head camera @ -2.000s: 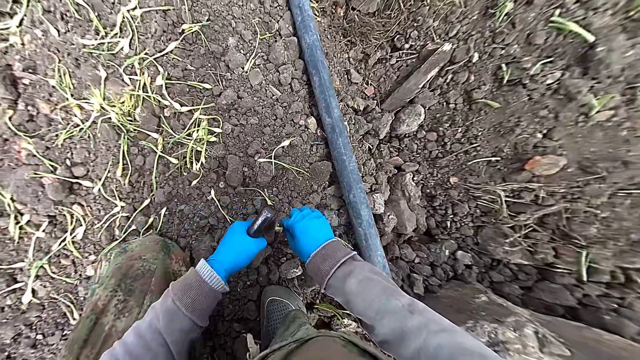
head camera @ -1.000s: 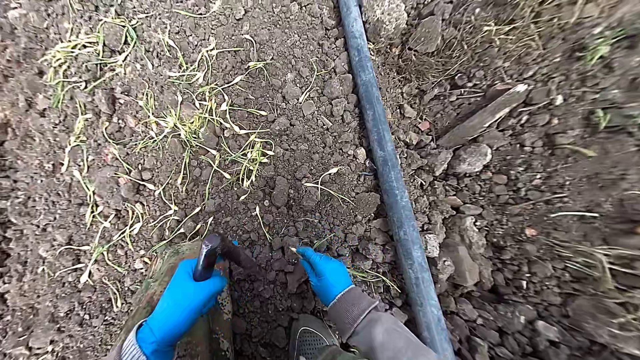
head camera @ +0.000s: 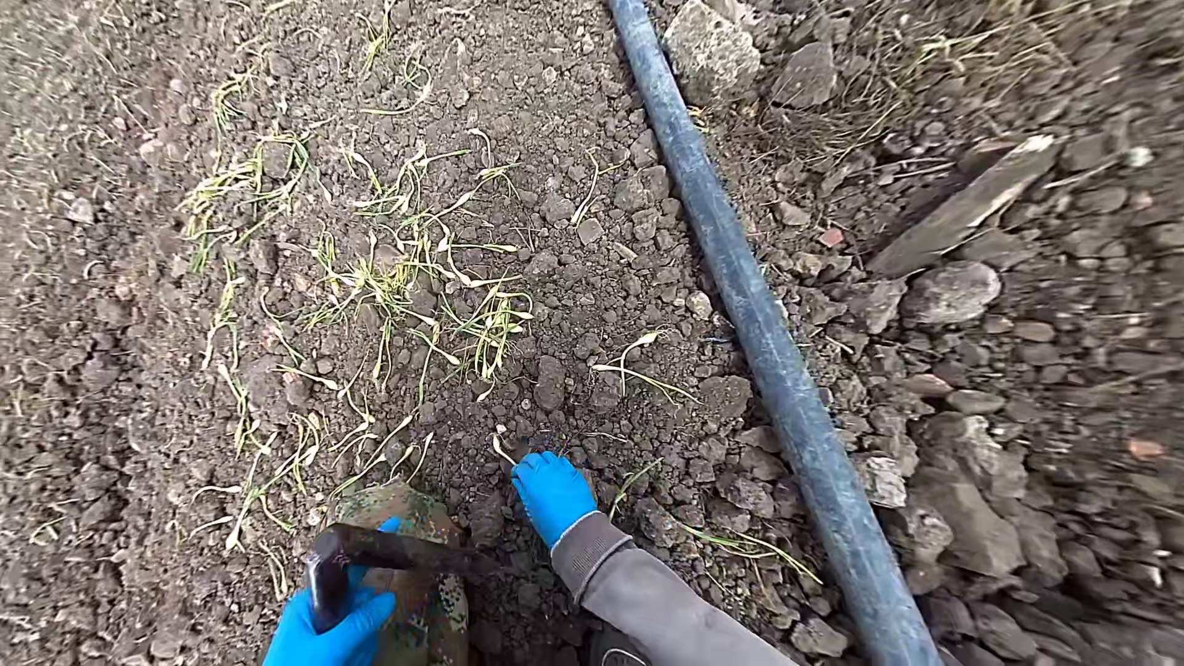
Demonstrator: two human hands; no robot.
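My left hand (head camera: 338, 620), in a blue glove, grips the dark handle of a hand tool (head camera: 407, 550) at the lower left. The tool's shaft points right over the soil, and its tip is blurred. My right hand (head camera: 555, 499), gloved in blue too, is low at the soil with its fingers closed by a small pale bulb seedling (head camera: 500, 446); the bulb end shows just left of the fingertips. Many uprooted bulb seedlings (head camera: 379, 282) with green leaves lie strewn to the upper left. A separate seedling (head camera: 638, 370) rests above my right hand.
A long blue-grey pipe (head camera: 758, 314) crosses the ground to the right of my right hand. Beyond it lie stones (head camera: 953, 291) and a weathered piece of wood (head camera: 967, 208). My camouflage-clad knee (head camera: 407, 518) is beside the tool.
Two seconds ago both hands were close together around the tool; now they are apart, with the tool in my left hand. The view has shifted.
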